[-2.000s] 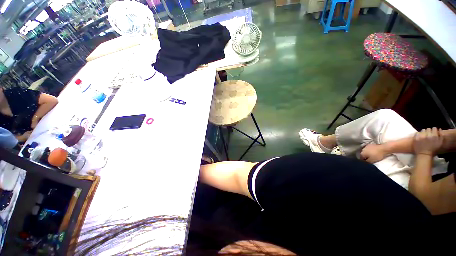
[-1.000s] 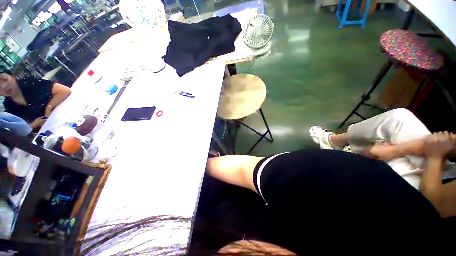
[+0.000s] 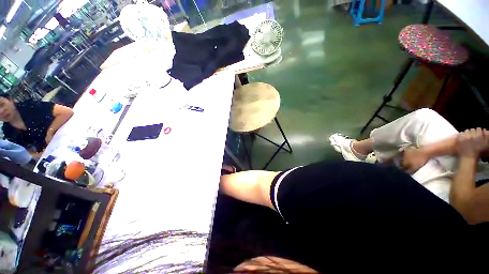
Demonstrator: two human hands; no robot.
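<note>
Neither of my hands shows. A bare limb in dark clothing with a white stripe (image 3: 343, 198) runs to the table edge, where its end is hidden. Nearest on the white table (image 3: 161, 198), a black smartphone (image 3: 145, 132) lies flat, with a small red ring (image 3: 167, 130) beside it. A small dark tool (image 3: 194, 108), perhaps thread snips, lies farther up. A black garment (image 3: 206, 53) lies crumpled at the far end.
A small fan (image 3: 267, 37) and a larger white fan (image 3: 143, 21) stand far off. A dark-framed shelf (image 3: 107, 214) is at lower left. A wooden stool (image 3: 254, 107) and a padded stool (image 3: 431, 45) stand right. One person sits left; another's clasped hands (image 3: 472, 142) show at right.
The view shifts slightly right, then partly back, so the table and stools move in the picture. The things on the table keep their places.
</note>
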